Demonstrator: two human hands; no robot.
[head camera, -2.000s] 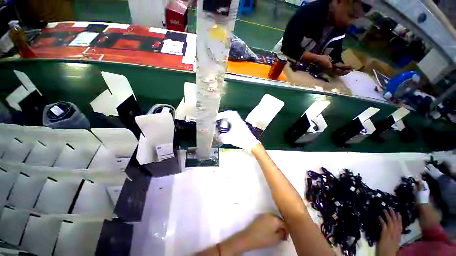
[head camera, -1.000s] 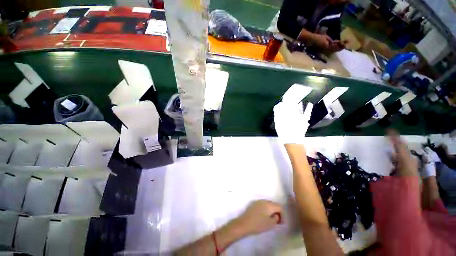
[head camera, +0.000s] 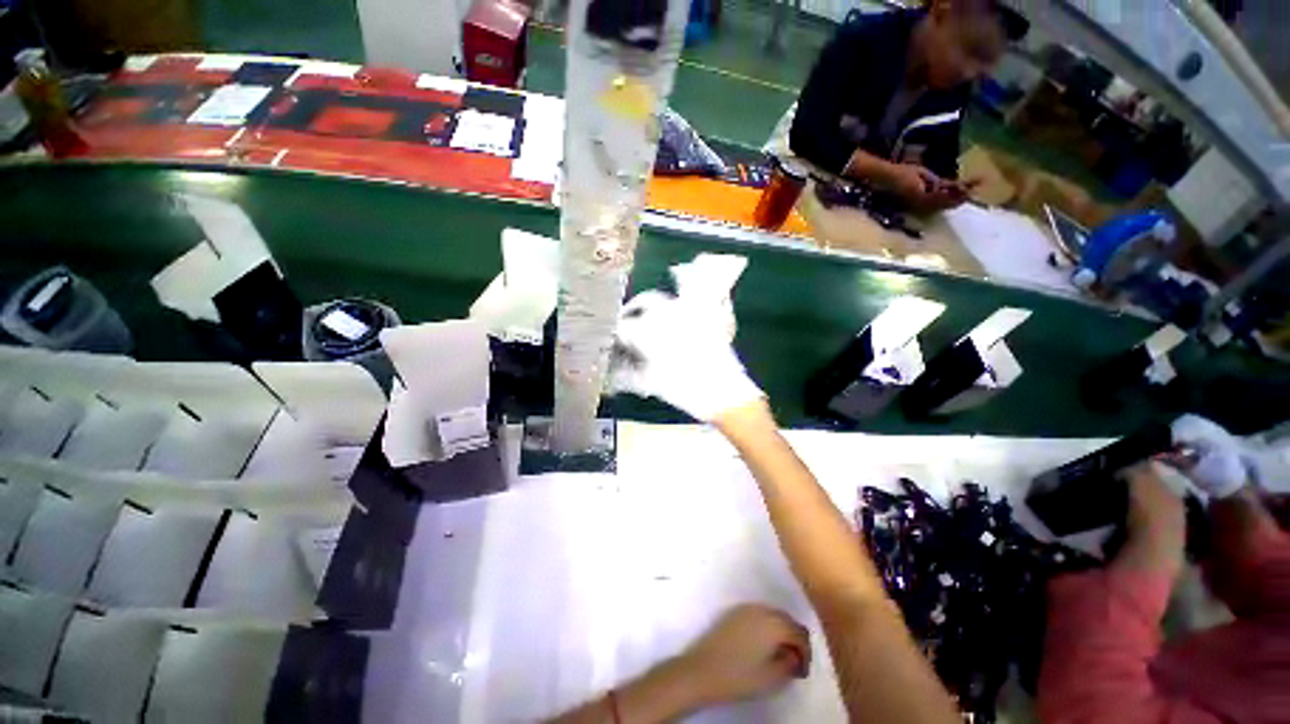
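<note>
My right hand (head camera: 686, 354), in a white glove, reaches over the green conveyor belt (head camera: 425, 226) just right of the wrapped post. Small dark patches show at its fingers; whether it holds something is unclear. A white box flap (head camera: 712, 273) stands right behind it, the box itself mostly hidden. My left hand (head camera: 750, 654), bare and curled, is low over the white table (head camera: 566, 566), with a small red mark at its fingers; its inside is hidden. An open black box with a white flap (head camera: 516, 304) stands left of the post.
The wrapped post (head camera: 601, 226) rises between table and belt. Rows of open boxes (head camera: 163, 538) fill the left. More boxes (head camera: 866, 371) and a wrapped item (head camera: 344, 328) are on the belt. A black cable heap (head camera: 962, 580) lies right, beside a neighbour in red (head camera: 1132, 622) holding a black box (head camera: 1096, 484).
My right hand went right along the belt, then came back left beside the post. My left hand stayed low on the table. The neighbour now holds a black box over the table.
</note>
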